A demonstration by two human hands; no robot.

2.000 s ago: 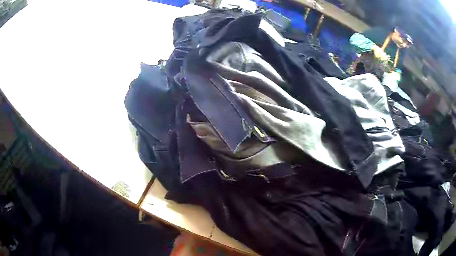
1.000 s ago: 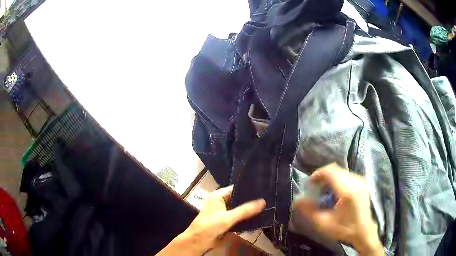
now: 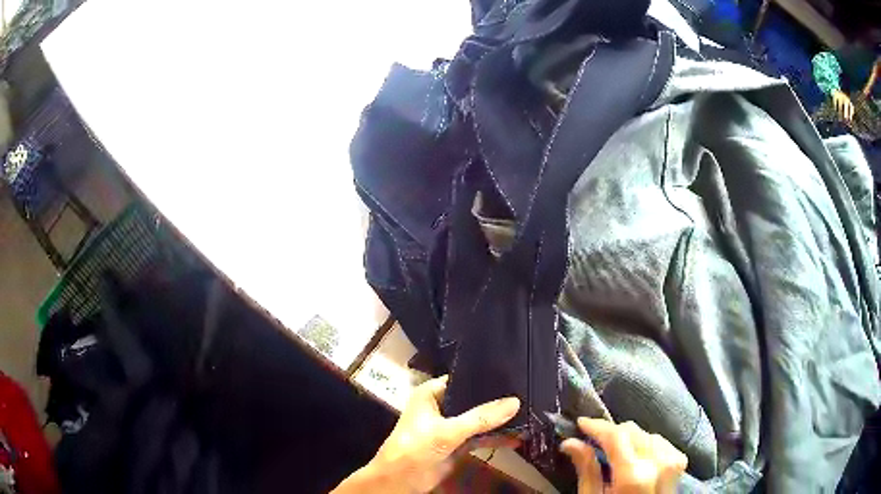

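A dark navy denim garment point(image 3: 507, 318) with pale grey-blue inside point(image 3: 638, 241) lies spread in front of me, pale topstitching along its stiff navy strip. My left hand point(image 3: 440, 434) grips the lower left edge of this strip, thumb on top. My right hand point(image 3: 628, 461) is closed around a small dark tool, likely thread snips point(image 3: 562, 423), whose metal tip points at the strip's lower end. Most of the tool is hidden in the fingers. Loose threads there are too small to tell.
The white table point(image 3: 222, 145) glares at left, its edge curving down towards me. A green crate point(image 3: 111, 256) with dark garments and a red item point(image 3: 21, 429) are at lower left. Another person's hand point(image 3: 842, 104) and teal sleeve show at upper right.
Both hands have come into view since the earliest frame, and the garment lies opened out. Since the middle frame, my right hand has moved down and left, bringing the tool to the strip's lower end.
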